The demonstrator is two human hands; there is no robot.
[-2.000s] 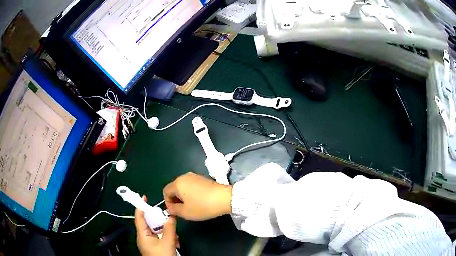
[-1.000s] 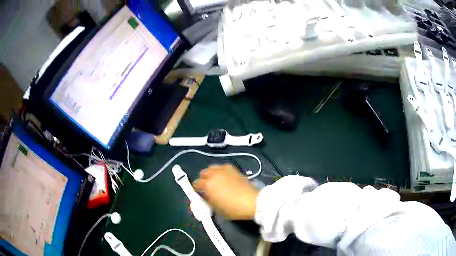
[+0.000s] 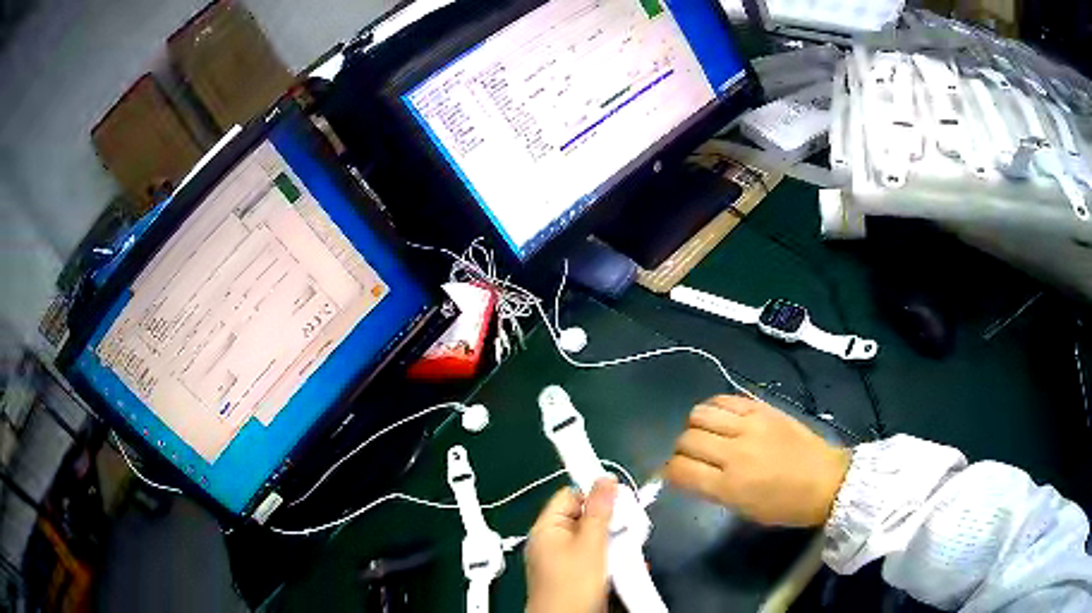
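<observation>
My left hand (image 3: pixel 572 548) holds a white smartwatch (image 3: pixel 625 517) by its body, near the bench's front edge. One strap half points up towards the monitors, the other runs down. My right hand (image 3: pixel 757 461) is just right of this watch, fingertips closed on a small white cable end (image 3: pixel 650 490) close beside the body; whether it touches is unclear. A second white smartwatch (image 3: pixel 481 553) lies to the left with a white cable tip at its side. A third watch (image 3: pixel 784 319) lies face up with a dark square face, below the right monitor.
Two monitors (image 3: pixel 593 114) stand at left and back. A red box (image 3: pixel 461 347) sits among tangled white cables. Round white pucks (image 3: pixel 572 340) lie on cords nearby. A foam tray of watches (image 3: pixel 958 198) is at back right, with a black mouse (image 3: pixel 922 326) in front.
The view has swung right-to-left, showing more of the monitors. My left hand has come back into view and taken the middle watch. My right hand now pinches the cable end beside it.
</observation>
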